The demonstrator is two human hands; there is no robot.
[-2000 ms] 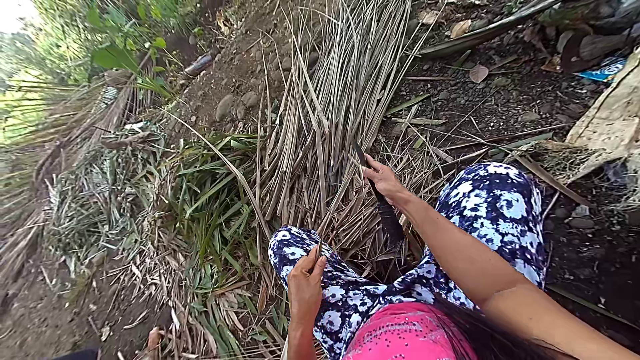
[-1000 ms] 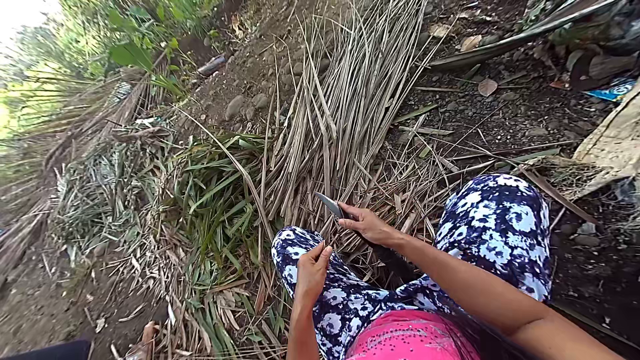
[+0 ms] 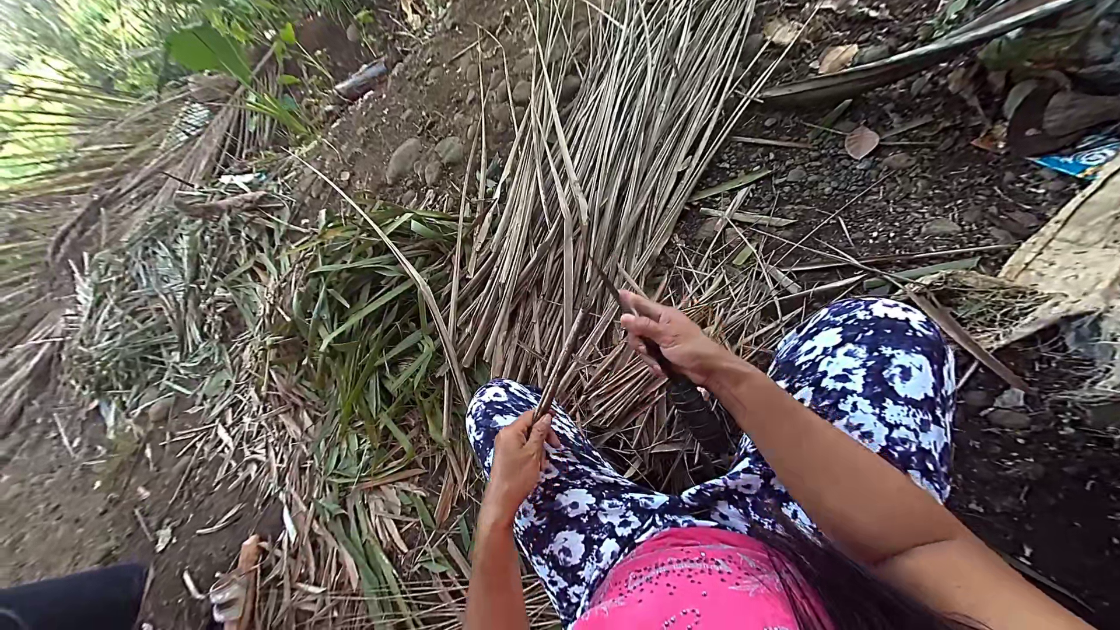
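Note:
My left hand (image 3: 522, 451) rests over my thigh at lower centre, its fingers closed on the lower end of a thin dried leaf strip (image 3: 567, 363) that slants up and to the right. In my right hand (image 3: 672, 339), between my knees, is a knife (image 3: 698, 411) with a long dark wrapped handle; its narrow dark blade points up and to the left, close beside the strip's upper part. Beyond both hands lies a large bundle of dried palm leaf strips (image 3: 626, 149). Thin brown cuttings (image 3: 639, 429) lie between my legs under the knife handle.
Green leaf strips (image 3: 376, 315) are heaped left of my knee. Stones (image 3: 404, 161) sit on the dirt slope. A dry palm stalk (image 3: 910, 61) and a tan sheet-like piece (image 3: 1076, 245) lie at the right. Part of another person's dark-clothed leg (image 3: 74, 599) shows at lower left.
One second ago the blade was near my left hand, pale side showing; my right hand has since moved away from it, and the blade looks dark. The strip in my left hand now shows at length.

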